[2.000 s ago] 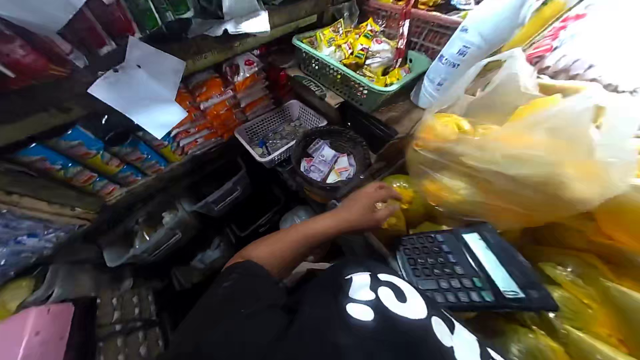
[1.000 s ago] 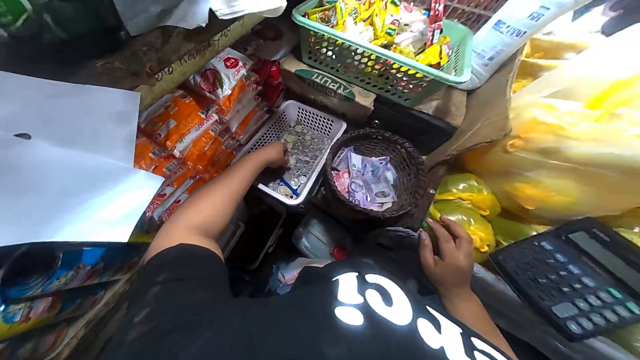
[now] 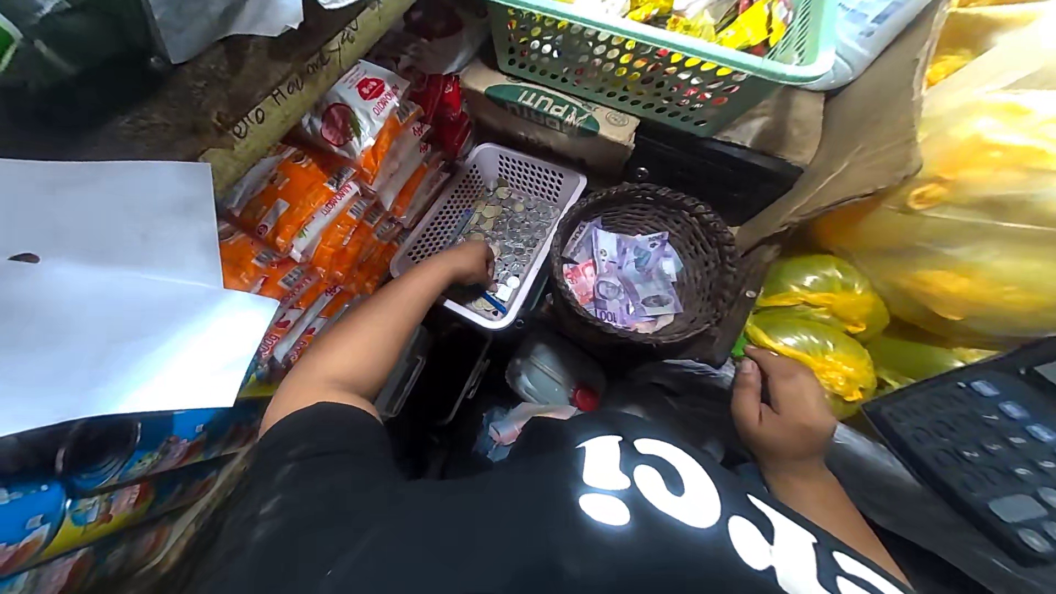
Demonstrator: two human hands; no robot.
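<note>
My left hand (image 3: pixel 472 266) reaches into a white plastic basket (image 3: pixel 569 186) of coins (image 3: pixel 516 219), its fingers bent down among them and partly hidden. A blue strip (image 3: pixel 493 302) lies by the fingers. To the right, a round dark wicker basket (image 3: pixel 716 272) holds loose banknotes (image 3: pixel 631 276), mostly violet with a reddish one. My right hand (image 3: pixel 784 408) is curled beside knotted plastic bags with yellow contents (image 3: pixel 817 346). A small green thing (image 3: pixel 740 346) shows at its fingertips; whether it is held cannot be told.
Orange packets (image 3: pixel 305 206) are stacked left of the coins, near a white paper sheet (image 3: pixel 107 289). A green basket of sachets (image 3: pixel 610 66) stands above a cardboard box (image 3: pixel 544 115). A black calculator (image 3: pixel 973 445) lies at right; a red-capped container (image 3: pixel 549 375) sits below the baskets.
My left hand has gone from the yellow-filled bags to the coin basket. My right hand has come into view beside those bags. The view has shifted closer over the baskets.
</note>
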